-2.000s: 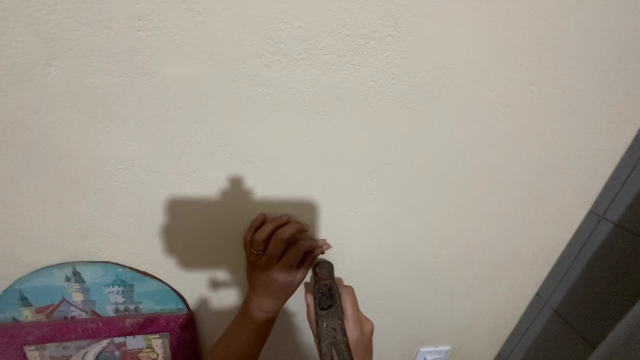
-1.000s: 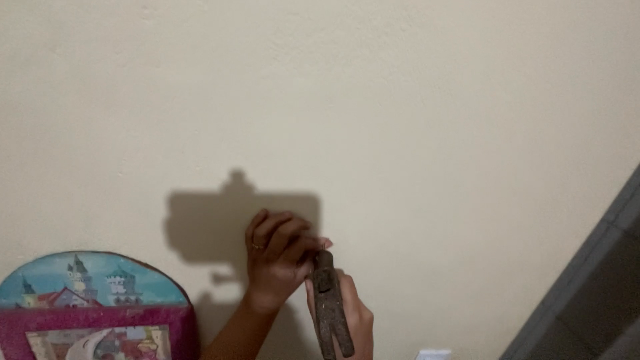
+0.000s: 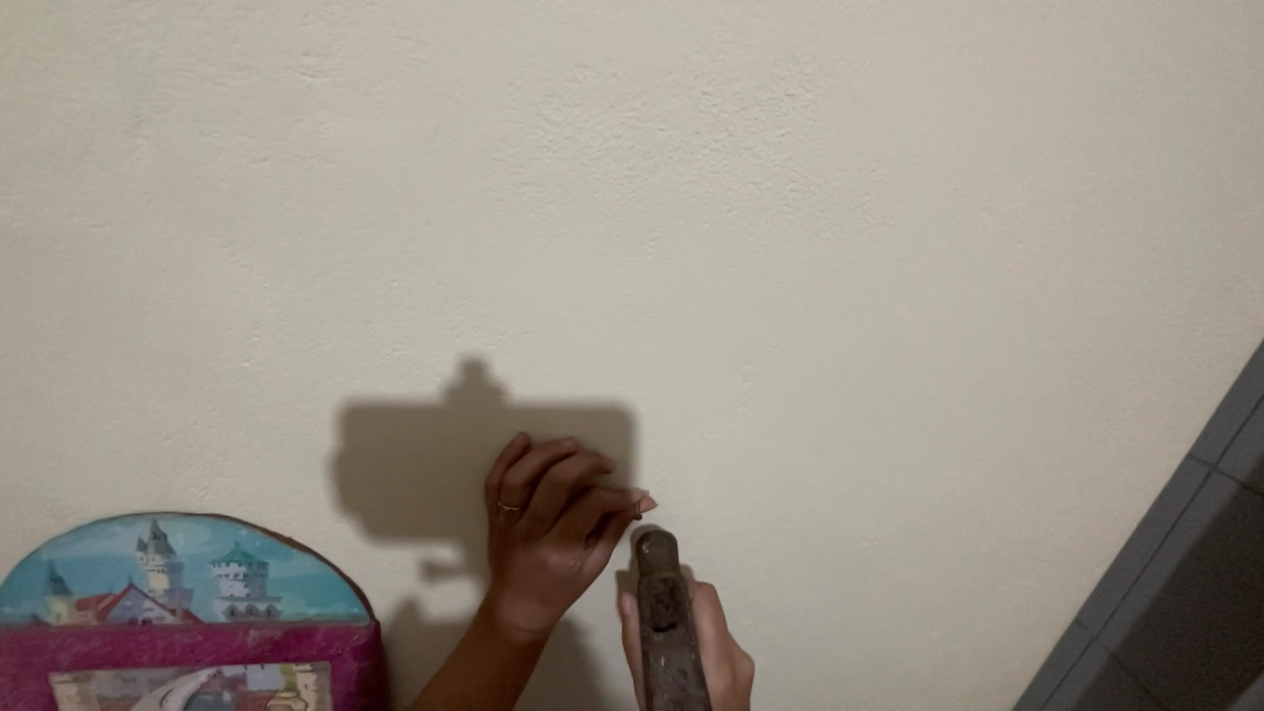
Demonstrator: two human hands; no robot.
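Observation:
Against the pale wall, my left hand (image 3: 553, 523) pinches a small nail (image 3: 640, 508) between thumb and forefinger; its other fingers are loosely curled, and one wears a ring. My right hand (image 3: 716, 647) grips a worn claw hammer (image 3: 667, 622) at the lower middle. The hammer's round striking end lies just below the nail and the left fingertips, with a small gap. Its handle is hidden behind the head and by the frame's lower edge.
A rounded pink panel with a castle picture (image 3: 188, 637) stands against the wall (image 3: 790, 247) at lower left. Grey tiles (image 3: 1175, 563) run along the lower right. A dark shadow falls on the wall behind my left hand.
The hammer's head has moved and tilted slightly in my right hand, and its claw end now reaches below the frame. My left hand keeps its place at the wall.

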